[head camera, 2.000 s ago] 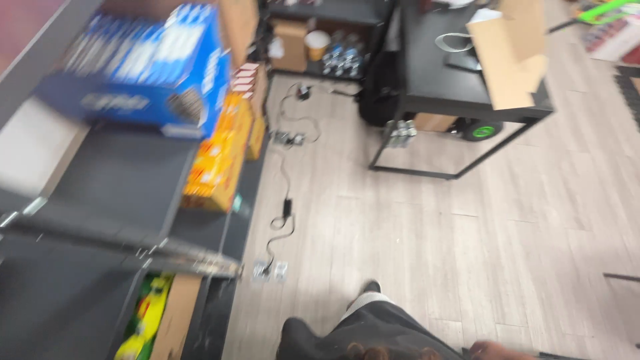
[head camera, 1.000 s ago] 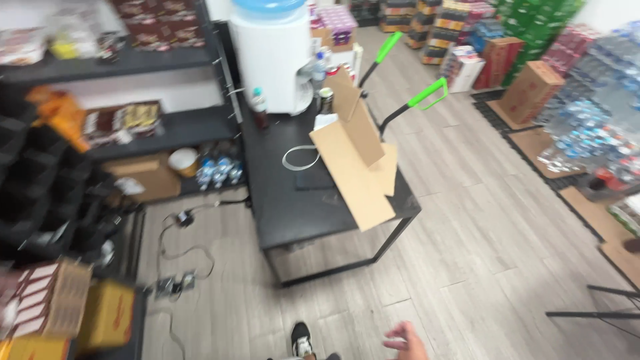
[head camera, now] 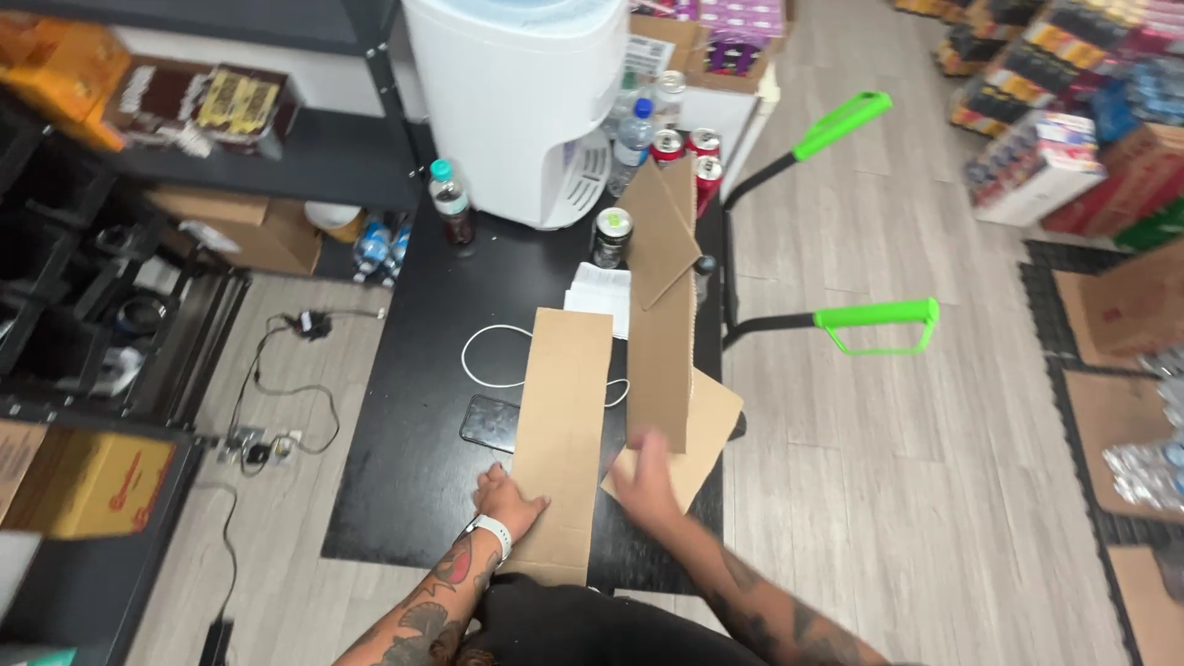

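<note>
A long flat cardboard strip [head camera: 564, 416] lies on the black table [head camera: 407, 462] near its front edge. My left hand [head camera: 507, 504] rests at the strip's left edge, thumb on the cardboard; whether it grips is unclear. My right hand [head camera: 647, 481], blurred, is at the lower end of a folded cardboard piece [head camera: 661, 370], over a flatter cardboard piece [head camera: 712, 421]; its grip cannot be made out. Left of the strip lie a smartphone [head camera: 488, 422] and a white cable [head camera: 465, 356], both partly covered. White papers [head camera: 597, 291] lie beyond the strip.
A white water dispenser [head camera: 518, 120], a dark drink bottle [head camera: 451, 203], a black can [head camera: 611, 236] and red cans [head camera: 708, 176] stand at the table's far end. Green-handled bars [head camera: 874, 314] project to the right. Shelving [head camera: 342, 157] stands left, with cables [head camera: 259, 370] on the floor.
The view has moved much closer to the table. A long cardboard strip now lies separately, left of the folded piece. My left hand has come into view, and both hands are over the table.
</note>
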